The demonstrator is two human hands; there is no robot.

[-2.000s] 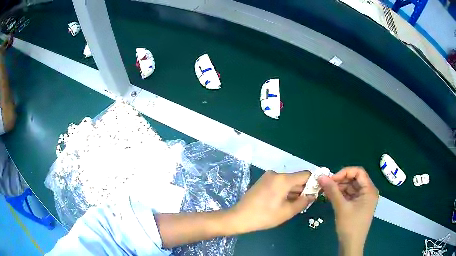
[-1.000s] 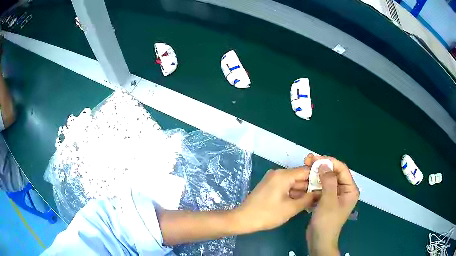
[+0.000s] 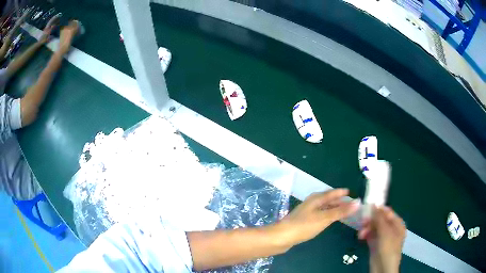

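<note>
My right hand (image 3: pixel 385 229) grips the lower end of a blurred white elongated piece (image 3: pixel 378 184), held upright over the belt's near edge. The piece partly overlaps an open white shell (image 3: pixel 367 151) in view. My left hand (image 3: pixel 320 210) is just left of it, fingers stretched towards its lower end; blur hides whether they grip it. A few small white inserts (image 3: pixel 349 259) lie below my hands. A large bright heap of small white parts (image 3: pixel 149 176) lies on a clear plastic bag (image 3: pixel 250 194) at the left.
The green belt (image 3: pixel 266 64) carries several spaced white shells, some with red or blue marks (image 3: pixel 307 121). A pale edge rail (image 3: pixel 224 141) and a thick upright (image 3: pixel 141 53) stand beside the heap. Another person's arms (image 3: pixel 45 80) reach in at upper left. A blue stool (image 3: pixel 40 213) is at lower left.
The view has shifted, and the shells sit further right and lower. My hands have moved from close together around a small white piece to slightly apart, with an elongated white piece raised. The neighbour's arms reach further in.
</note>
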